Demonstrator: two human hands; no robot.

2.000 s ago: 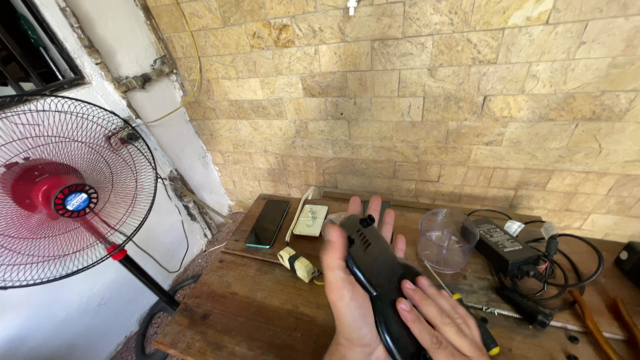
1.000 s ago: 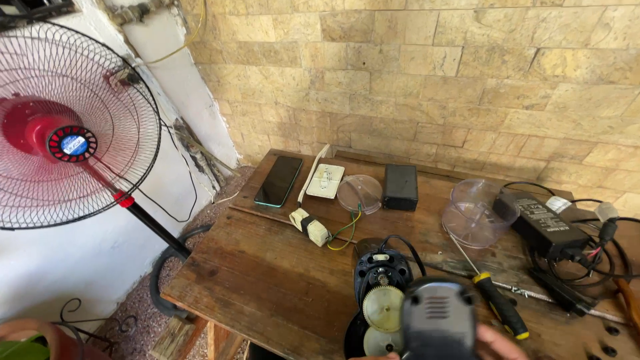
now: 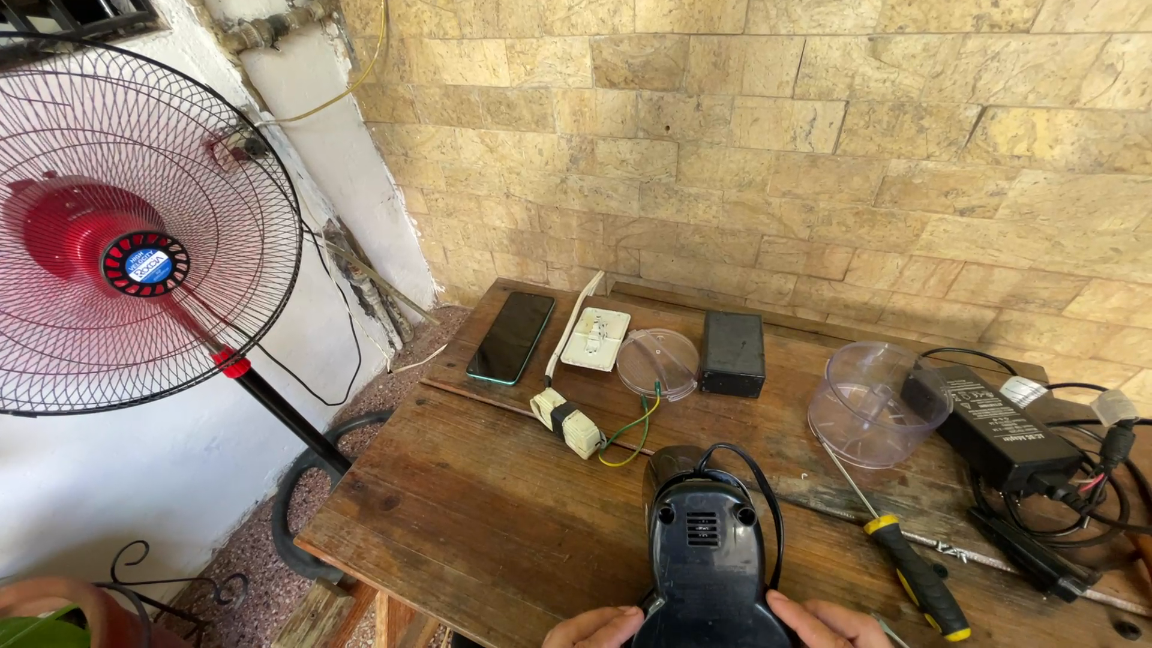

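Note:
A black plastic appliance housing [image 3: 706, 558] with a vented underside lies at the near edge of the wooden table, its black cord looping up the right side. My left hand [image 3: 594, 627] touches its lower left edge with fingers and thumb. On the lower right edge rests my right hand [image 3: 823, 621]. Both hands are cut off by the bottom of the view. Beyond the housing are a white connector block [image 3: 565, 423] with yellow-green wires, a clear round lid [image 3: 658, 364] and a black box [image 3: 732, 354]. To the right lies a yellow-and-black screwdriver [image 3: 916, 576], its shaft reaching a clear round container [image 3: 877, 405].
A smartphone [image 3: 511, 338] and a white plate [image 3: 595, 339] lie at the table's back left. A power adapter [image 3: 1003, 427] with tangled cables is at the right. Left of the wooden table [image 3: 432, 504] stands a red pedestal fan [image 3: 148, 261]. A brick-patterned wall is behind.
The black cover, held up in my hands at first, then beside a body with exposed pale gears, now sits over that body. The gears are out of sight.

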